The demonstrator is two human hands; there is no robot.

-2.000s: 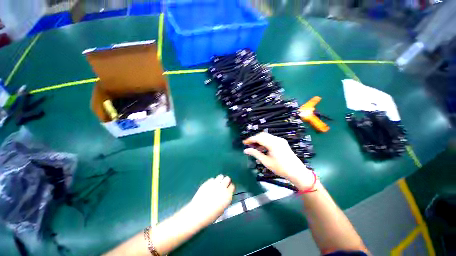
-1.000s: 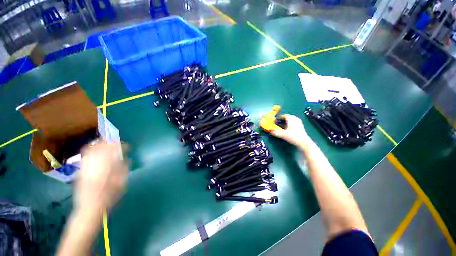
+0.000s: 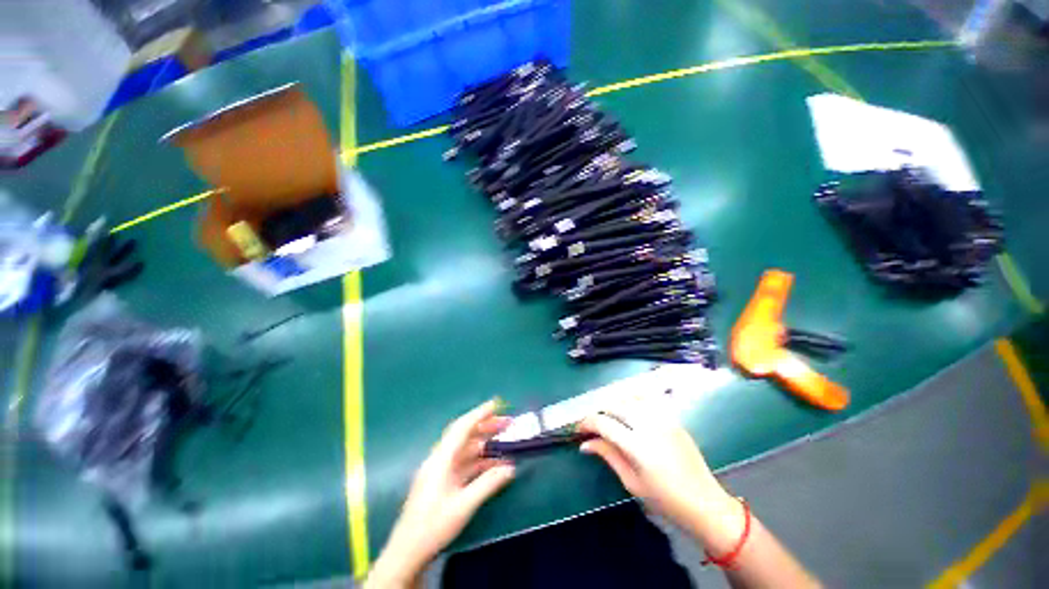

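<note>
A short black wire harness (image 3: pixel 536 442) lies between my two hands, over the near edge of the white measuring strip (image 3: pixel 575 408). My left hand (image 3: pixel 454 477) grips its left end with fingers and thumb. My right hand (image 3: pixel 658 460) grips its right end. The fingers hide both ends. The main harness pile (image 3: pixel 598 219) lies just beyond the strip. The orange cable tie gun (image 3: pixel 773 343) lies on the table to the right of the pile, touched by no hand.
An open carton (image 3: pixel 365 236) stands left of the pile, with a blue tote (image 3: pixel 460 52) behind. A crinkled plastic bag (image 3: pixel 109 385) lies far left, beside thin black pieces. A second harness pile (image 3: pixel 914 230) lies at right by white paper (image 3: pixel 880 132).
My right hand has let go of the tie gun and my left hand has left the carton. Both hands now hold a harness at the strip. The view has shifted.
</note>
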